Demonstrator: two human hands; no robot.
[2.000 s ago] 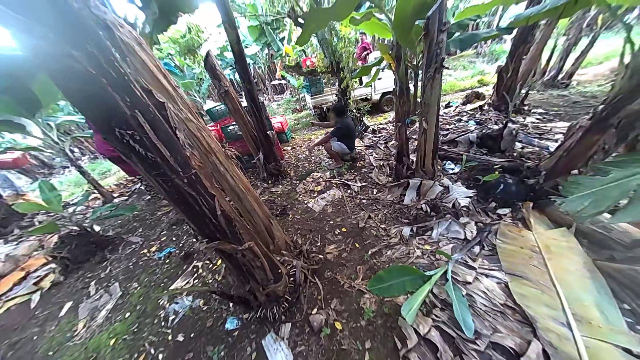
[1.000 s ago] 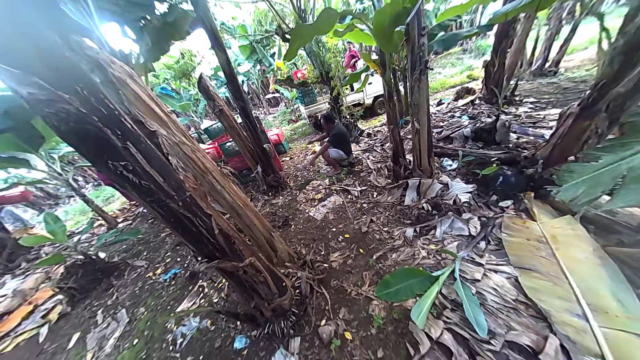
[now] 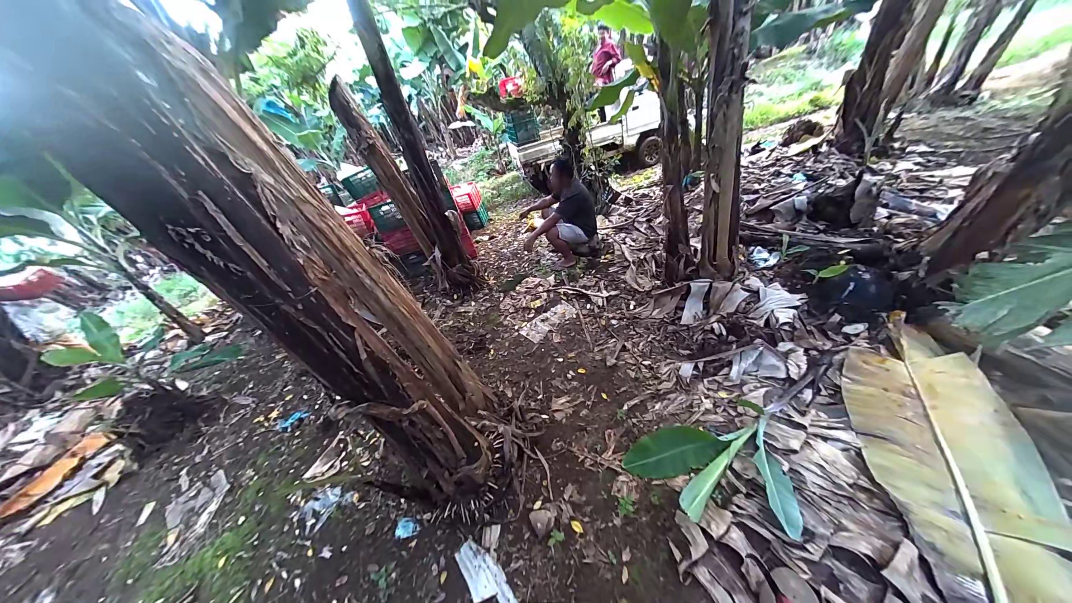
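Neither my left hand nor my right hand shows in the head view. A thick banana pseudostem (image 3: 310, 251) leans across the left side, its dry sheaths peeling. Low at the right grows a young banana sucker (image 3: 724, 461) with broad green leaves. Beside it lies a large yellowed banana leaf (image 3: 946, 452). Further off, a person in a dark shirt (image 3: 572, 213) squats on the ground with arms held forward. Red and green plastic crates (image 3: 389, 218) are stacked left of that person, partly behind thinner stems.
Dry leaves and dark soil (image 3: 544, 394) cover the ground, with bits of blue plastic (image 3: 291, 420). Behind the squatting person stands a white pickup truck (image 3: 624, 126); another person in red (image 3: 605, 59) is near it. Upright banana stems (image 3: 722, 151) rise right of centre.
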